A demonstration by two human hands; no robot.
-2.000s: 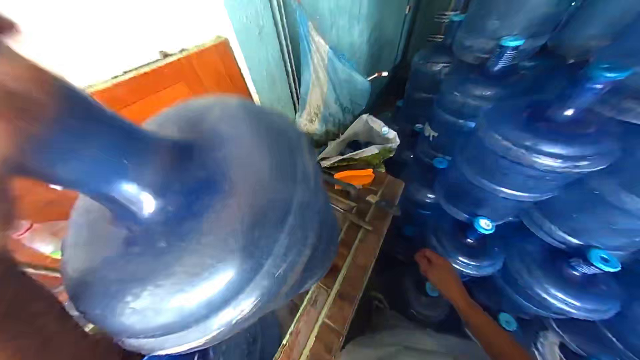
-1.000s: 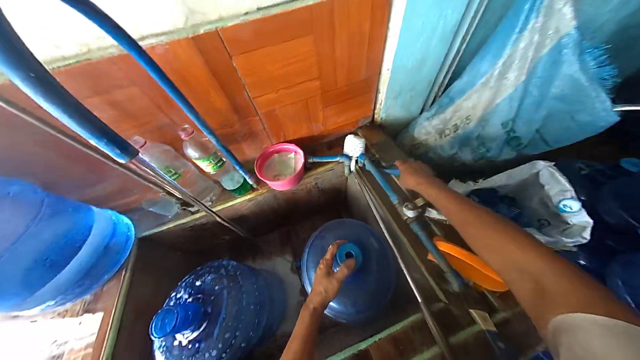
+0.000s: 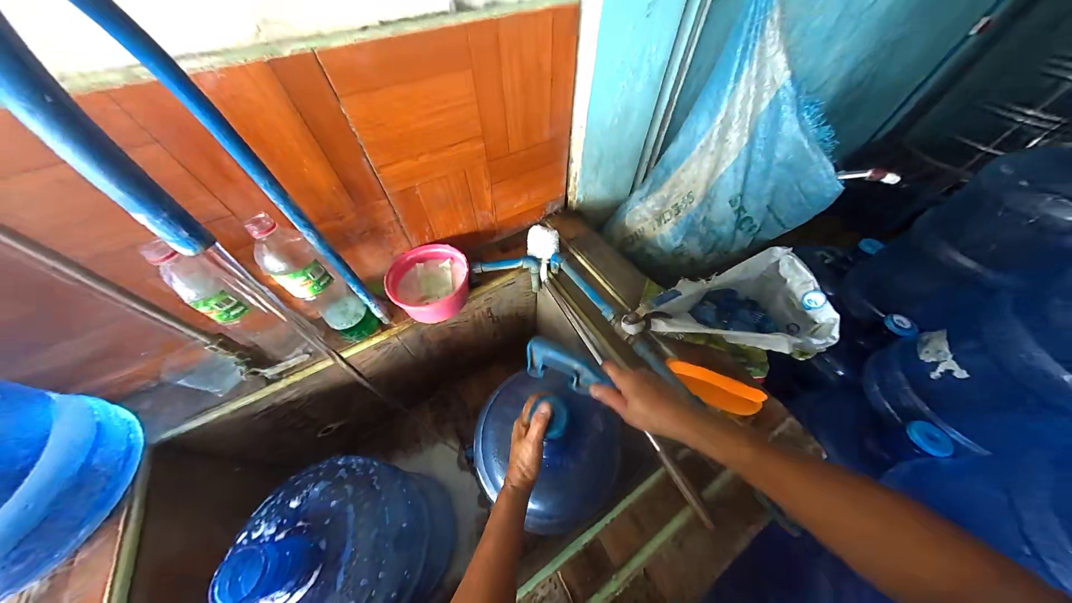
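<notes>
A blue round water jug (image 3: 548,469) stands upright in the tiled basin, a blue cap (image 3: 550,416) on its neck. My left hand (image 3: 528,440) rests its fingers around the near-left side of that cap. Above the jug, my right hand (image 3: 641,400) grips a blue plastic handle tool (image 3: 559,358), its curved end pointing left over the jug's shoulder. Left of this jug lies a second, wet blue jug (image 3: 360,519), tilted with its neck toward the lower left.
Two plastic bottles (image 3: 306,272) and a pink bowl (image 3: 427,285) sit on the basin's back ledge. Blue pipes (image 3: 586,285) and a metal rod run along its right side. Beyond are an orange scoop-like object (image 3: 716,388), a white sack of blue caps (image 3: 754,306) and stacked jugs (image 3: 997,335).
The view has swung left to the basin since the first frame. My right hand, at the basin's far right corner a second ago, is now over the jug with the blue tool.
</notes>
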